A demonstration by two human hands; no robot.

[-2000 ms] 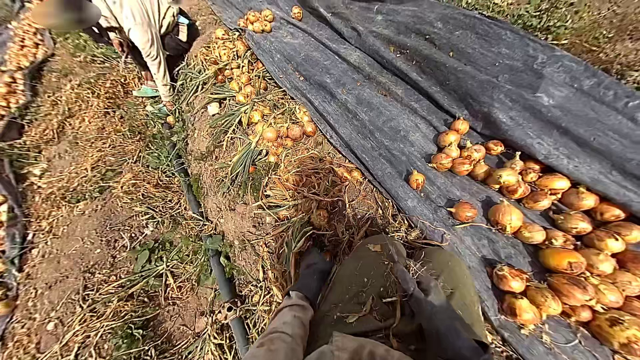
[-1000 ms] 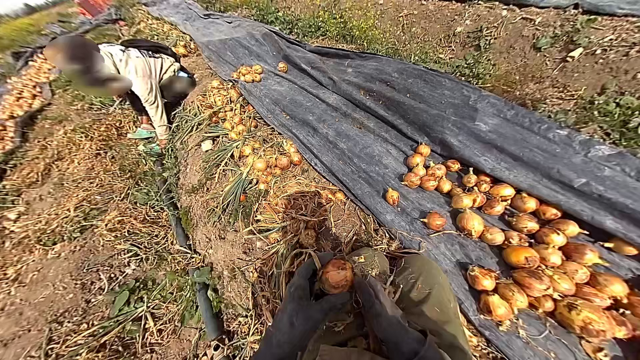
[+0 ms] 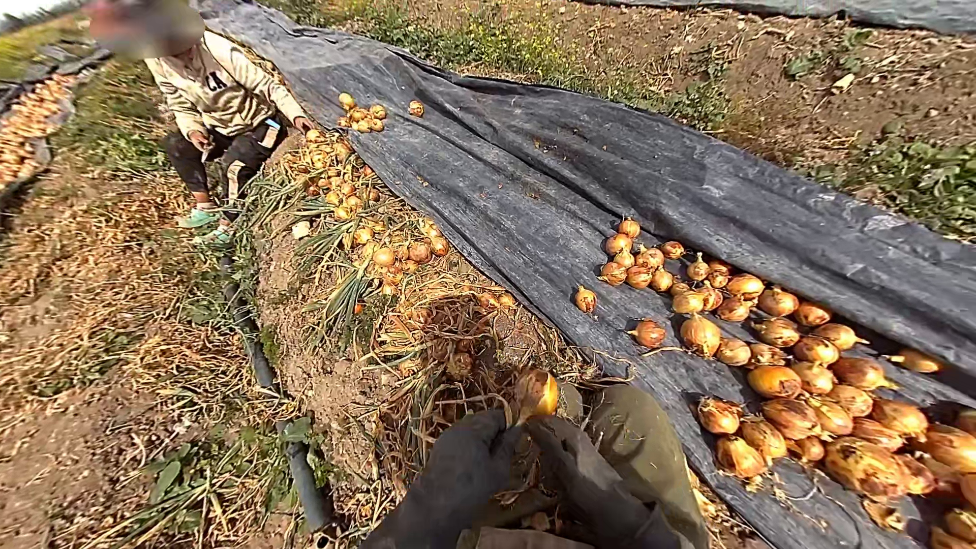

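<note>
My left hand [image 3: 467,467], in a dark glove, is at the bottom middle, its fingertips at the neck of a yellow onion [image 3: 537,393]. Just right of it, my right hand [image 3: 583,465], gloved too, has its fingers close under the same onion; whether it grips the onion or something thin below it cannot be told. Dry onion tops [image 3: 450,335] lie tangled in front of the hands. To the right, many loose onions [image 3: 814,379] rest on a dark plastic sheet [image 3: 534,191]. More onions [image 3: 383,256] lie with green leaves on the soil ahead.
At the upper left a co-worker [image 3: 229,99] sits at the row, one hand near the onions. A black irrigation pipe [image 3: 301,465] runs along the ground on the left. Another onion pile [image 3: 34,126] lies at the far left. My knee [image 3: 640,450] is beside the sheet's edge.
Two seconds ago my hands were apart; a second ago they were around an onion. Now an onion stands at their fingertips. The co-worker has gone from bending down to sitting upright.
</note>
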